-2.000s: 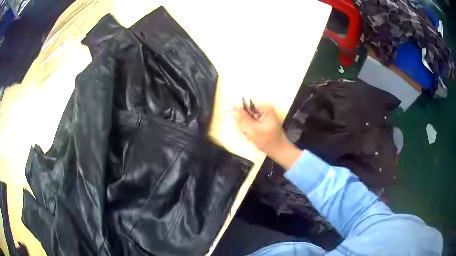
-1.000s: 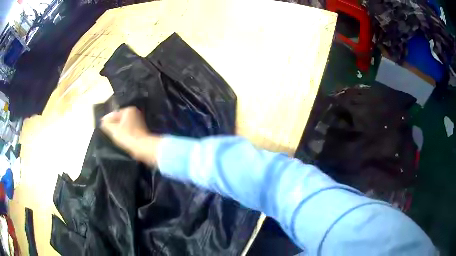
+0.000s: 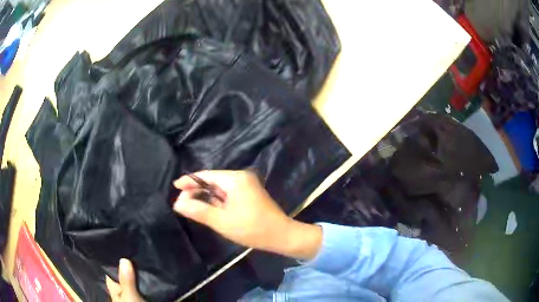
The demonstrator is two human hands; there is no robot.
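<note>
A shiny black leather-look jacket (image 3: pixel 236 124) lies bunched and wrinkled across the pale table, with a straight-edged panel reaching the table's right edge. My right hand (image 3: pixel 236 206) is over the middle of the jacket, its fingers closed around small dark snips (image 3: pixel 204 186), mostly hidden in the fist. My left hand (image 3: pixel 125 286) is at the bottom edge and mostly cut off. Its thumb lies on the black cloth near the lower left, and the cloth there appears held; the other fingers are largely hidden.
A red packet (image 3: pixel 35 265) lies on the table (image 3: pixel 384 65) at the lower left, below dark strips (image 3: pixel 7 189). Beyond the table's right edge are a dark brown garment (image 3: pixel 437 165), a red plastic frame (image 3: pixel 473 65), a blue item (image 3: pixel 521 138) and the green floor (image 3: pixel 502 248).
My right hand has moved from the jacket's upper part down to its middle. The jacket is now more bunched and sits differently in view. My left hand has come into view at the bottom.
</note>
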